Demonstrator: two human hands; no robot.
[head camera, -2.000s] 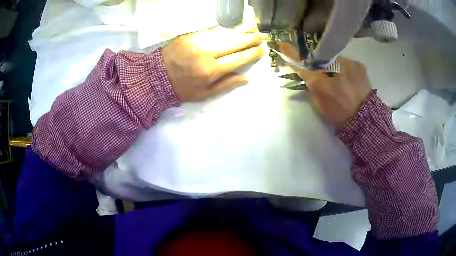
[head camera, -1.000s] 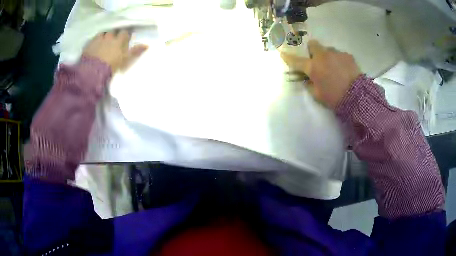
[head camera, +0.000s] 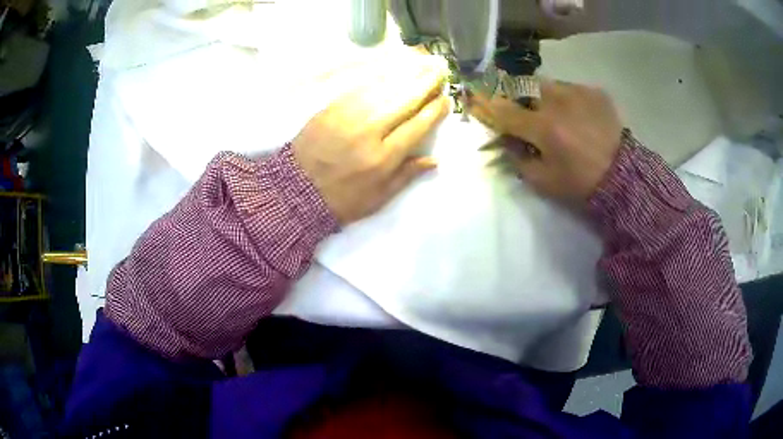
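White fabric (head camera: 455, 249) lies under the presser foot and hangs over the front edge towards my lap. My left hand (head camera: 369, 141) lies flat on the fabric left of the presser foot (head camera: 457, 96), fingertips close to it, under bright lamp glare. My right hand (head camera: 558, 137) is just right of the foot, its fingers curled around thread snips (head camera: 498, 154), whose dark blurred blades point left over the fabric. Its index finger reaches to the foot. The needle itself cannot be made out.
The sewing machine head (head camera: 592, 26) crosses the top. White scraps (head camera: 730, 184) lie on the table at the right. A yellow-railed frame (head camera: 41, 249) stands at the far left. More white fabric (head camera: 137, 103) spreads at the upper left.
My left hand has moved right from the far left of the fabric to beside the presser foot. The fabric's front edge now slants differently. My right hand keeps the snips near the foot.
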